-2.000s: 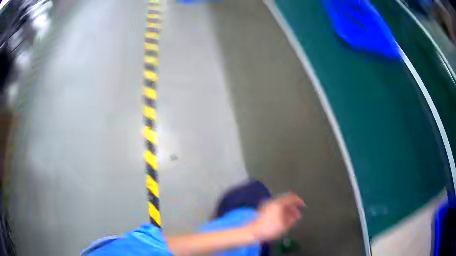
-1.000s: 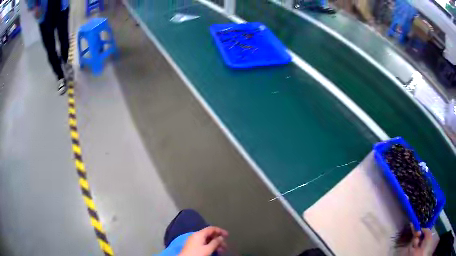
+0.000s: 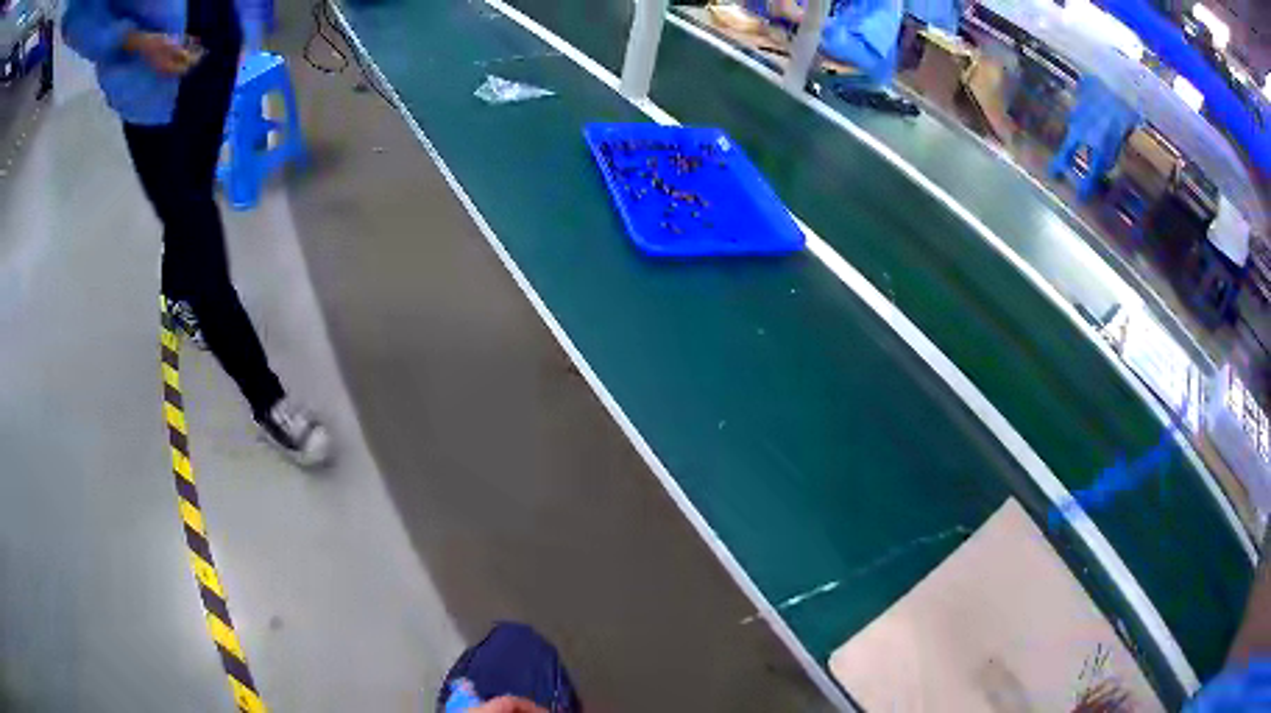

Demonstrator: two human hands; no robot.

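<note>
My left hand is a sliver at the bottom edge, in front of my dark-clad knee; its fingers are cut off. My right hand is out of the picture; a blurred forearm and blue sleeve show at the right edge. The beige work board lies on the green bench at the bottom right. A brown heap of hair-thin leaded parts is at its lower edge, partly cut off. A blurred blue shape crosses the top right corner; I cannot tell what it is.
A blue parts tray with scattered dark parts lies farther up the green bench. A clear plastic piece is beyond it. A person walks in the left aisle beside a blue stool.
The filled blue tray has gone from the board's far side, and my right hand has left the picture. My left hand is lower. The person in the aisle is closer.
</note>
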